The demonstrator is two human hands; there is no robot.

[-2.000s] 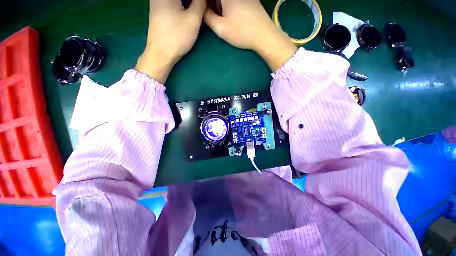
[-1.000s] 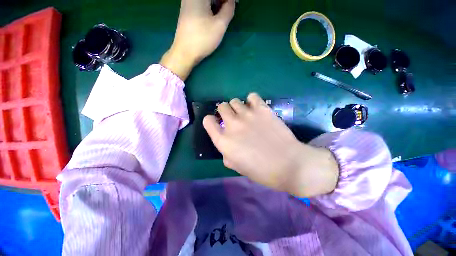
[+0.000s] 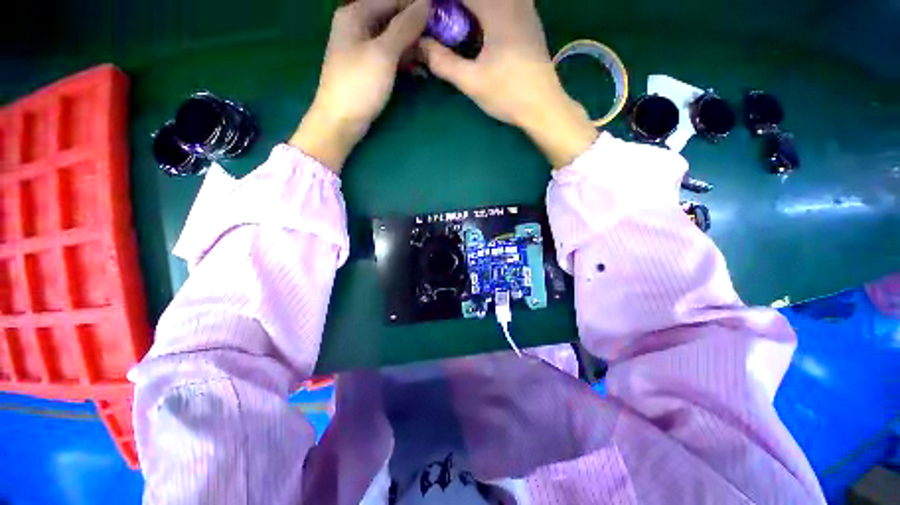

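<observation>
My left hand (image 3: 360,74) and my right hand (image 3: 508,69) meet at the top edge of the view. Between them a round module (image 3: 451,24) with a shiny purple face is held in the fingers of my right hand. My left fingers touch or nearly touch it, and a dark thing shows under them; I cannot tell what it is. Nearer me lies the black test fixture board (image 3: 400,286). Its round socket (image 3: 440,259) is dark and has no lit module. The blue circuit board (image 3: 498,268) on its right has a white USB cable (image 3: 507,325) plugged in.
A red tray (image 3: 120,237) stands at the left. Stacked black modules (image 3: 202,123) lie beside white paper (image 3: 202,207). At the right are a tape roll (image 3: 620,87), black modules (image 3: 654,118) partly on a white scrap (image 3: 681,91), and a stick (image 3: 697,184) mostly behind my right sleeve.
My right hand came down over the socket, then moved back up to my left hand. The module glowing in the socket earlier is gone from it. A purple-faced module now shows between my hands.
</observation>
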